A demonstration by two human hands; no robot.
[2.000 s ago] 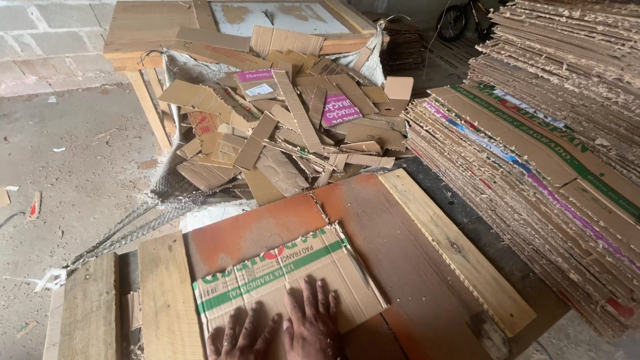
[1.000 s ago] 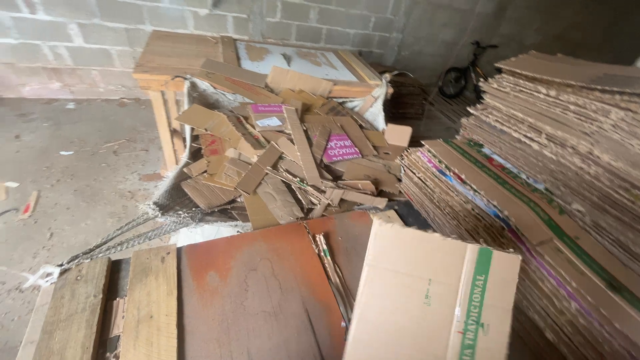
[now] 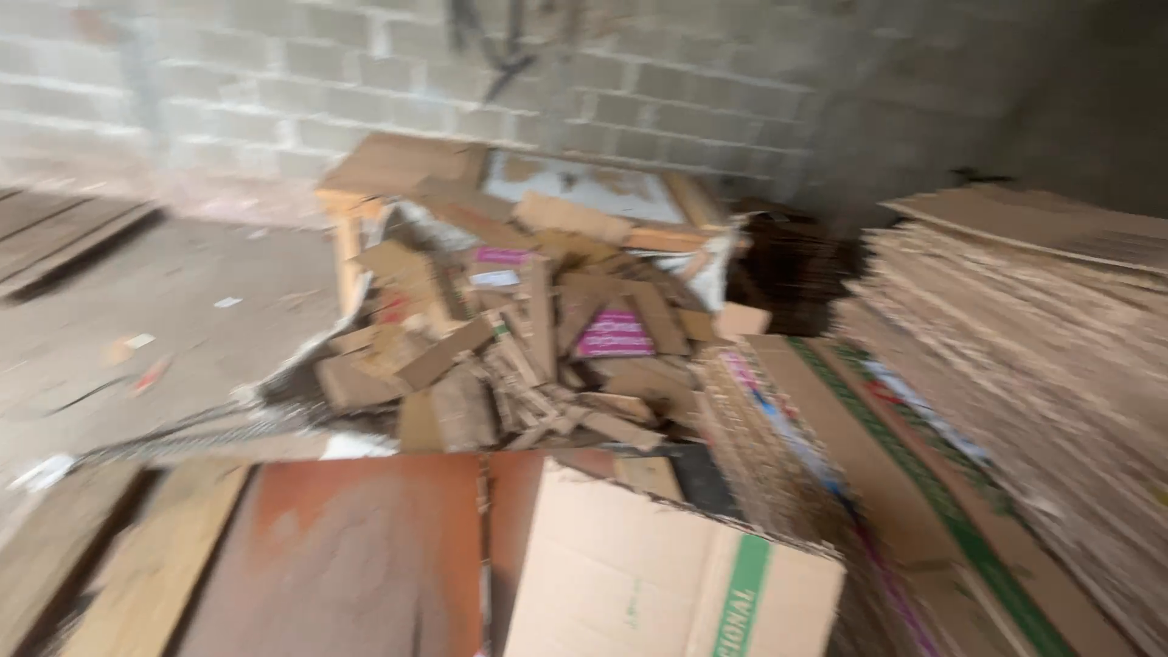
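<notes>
A cardboard sheet (image 3: 639,566) with a green printed band stands out at the bottom centre, tilted above the right part of the work surface. Neither of my hands shows; the frame's lower edge cuts off the sheet's near part, so what holds it is hidden. Left of it lies the reddish-brown work surface (image 3: 347,557), split by a narrow slot with cardboard scraps (image 3: 484,511) in it. Beyond the surface, a woven sack (image 3: 301,365) overflows with cut cardboard offcuts (image 3: 538,338), some with purple print. The view is blurred.
Tall stacks of flattened cardboard (image 3: 1022,365) rise at the right. Wooden boards (image 3: 155,557) border the surface at the left. A wooden table (image 3: 411,164) stands behind the sack, before a block wall (image 3: 365,82). Scraps and a rope (image 3: 210,429) lie on the left.
Two seconds ago both hands lay on a cardboard sheet on the surface; a second ago they were out of view and a sheet was raised at the right. The view has tilted up.
</notes>
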